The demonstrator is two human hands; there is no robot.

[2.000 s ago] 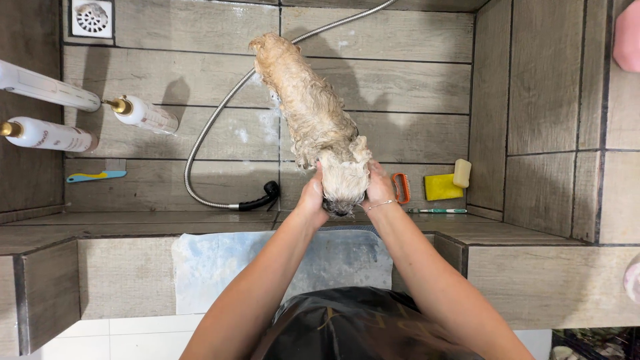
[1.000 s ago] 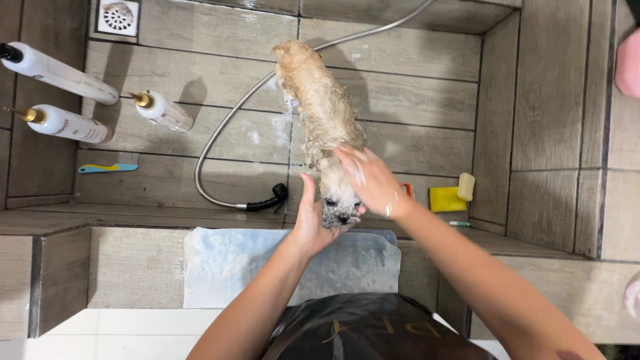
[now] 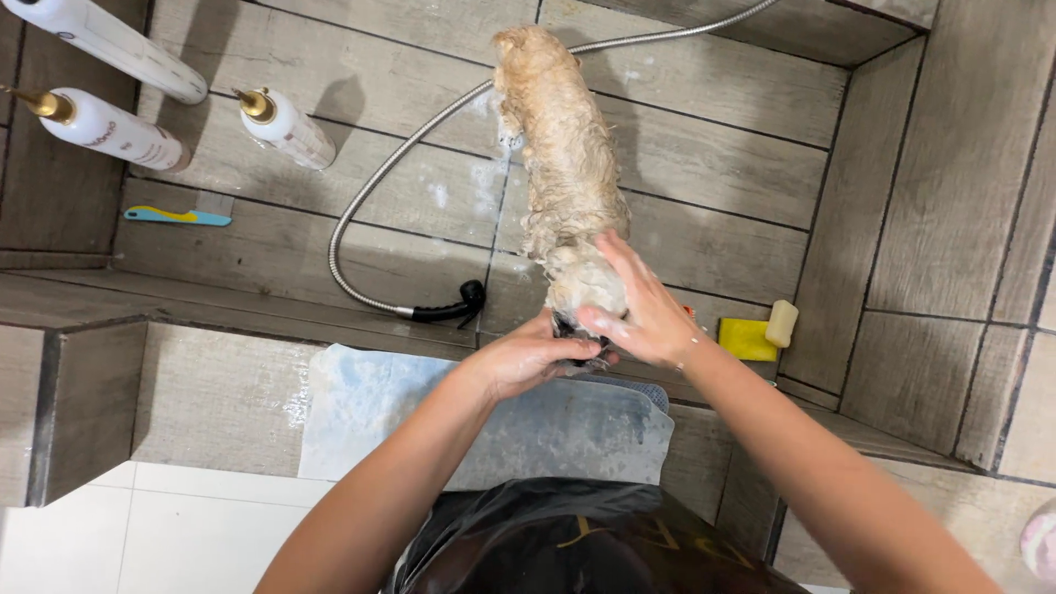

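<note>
A small wet, cream-coloured dog with lather in its coat stands in a tiled washing basin, its head toward me. My left hand holds its dark, soapy muzzle from below and the left side. My right hand lies along the right side of its head and neck, fingers extended, thumb over the face. The muzzle is partly hidden between my hands. A black shower handset on a metal hose lies on the basin floor left of the dog.
White bottles with gold tops and a taller white bottle stand at the left. A blue-and-yellow comb lies below them. At right are a yellow sponge and a soap bar. A pale mat covers the near ledge.
Two seconds ago both hands held the sides of the dog's head. My right hand has since come over the head, and my left hand has closed on the muzzle.
</note>
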